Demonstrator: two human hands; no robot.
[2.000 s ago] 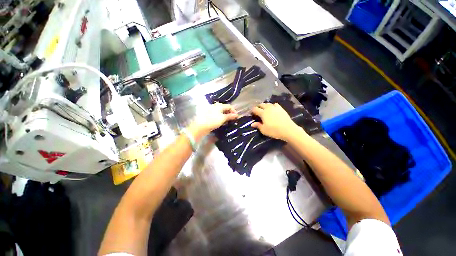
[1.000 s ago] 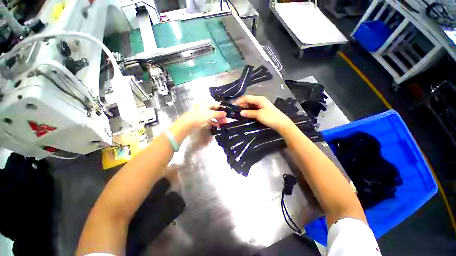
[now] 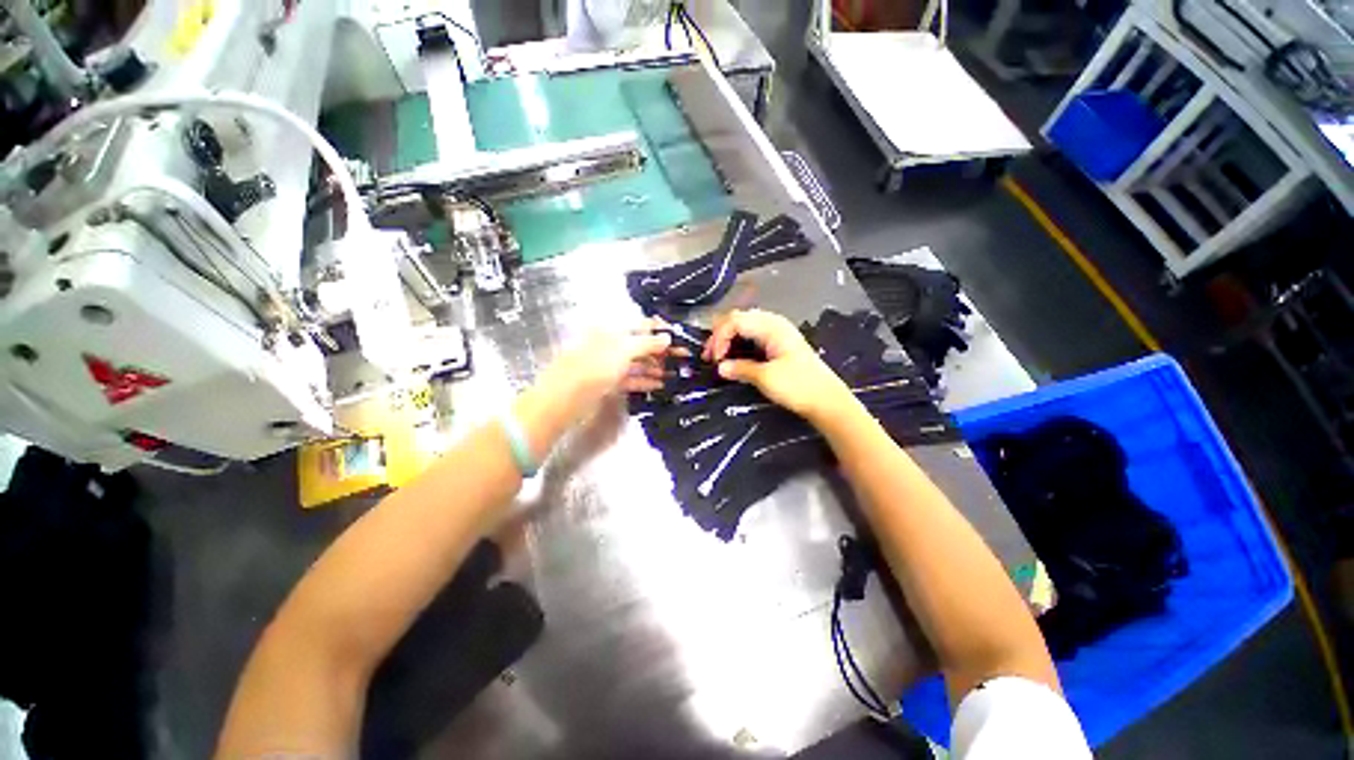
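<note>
Black zippers (image 3: 728,446) with pale centre lines lie fanned on the metal table in front of me. A smaller group of zippers (image 3: 720,270) lies behind them. My left hand (image 3: 621,364) and my right hand (image 3: 760,356) are close together over the back edge of the fan. Both hold a short black zipper piece (image 3: 692,345) between their fingertips; its exact shape is partly hidden by the fingers. Black fabric panels (image 3: 468,653) lie near my left forearm.
The white sewing machine (image 3: 164,327) with its yellow plate (image 3: 345,463) stands at left. The green machine bed (image 3: 550,112) is behind. The blue crate (image 3: 1240,520) with black pieces is at right. Snips with a cord (image 3: 851,572) lie near my right forearm. A black heap (image 3: 913,305) sits beside the table.
The view has shifted. From two seconds ago, my hands have come together from the fanned zippers and hold a black piece. Since one second ago, my fingers have shifted slightly around it.
</note>
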